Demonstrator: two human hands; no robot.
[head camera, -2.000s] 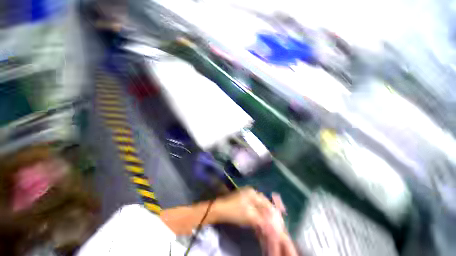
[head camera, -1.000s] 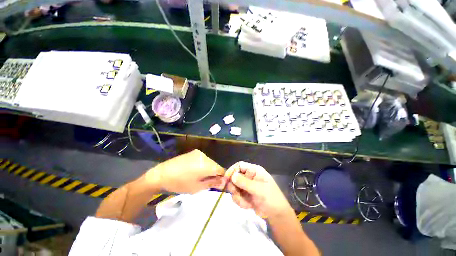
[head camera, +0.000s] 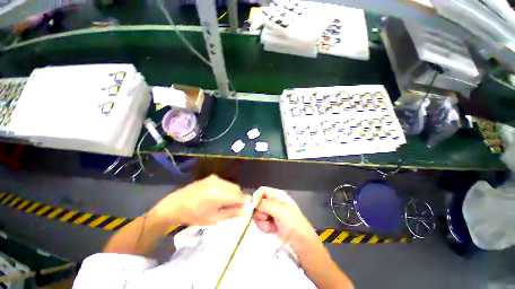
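Observation:
My left hand (head camera: 206, 200) and my right hand (head camera: 276, 213) meet in front of my white top, fingertips together. Their fingers are bent as in a pinch; whatever is between them is too small and hidden to tell. A thin yellow-green cord (head camera: 234, 254) runs from the fingertips down over my top. Beyond the hands, three small white covers (head camera: 253, 133) lie on the green bench. The blister tray (head camera: 341, 121) with rows of small units is right of them.
Stacked trays (head camera: 68, 107) with three units on top stand at left. A parts tub (head camera: 180, 125), small carton (head camera: 186, 97) and white cylinder (head camera: 153, 130) are beside them. A metal post (head camera: 213, 51) rises behind. A blue stool (head camera: 379, 206) and a person's sleeve (head camera: 491, 214) are at right.
The view has shifted slightly, so the bench things sit a little further left. My hands stay together at my front, with the left hand's fingers slightly changed in pose.

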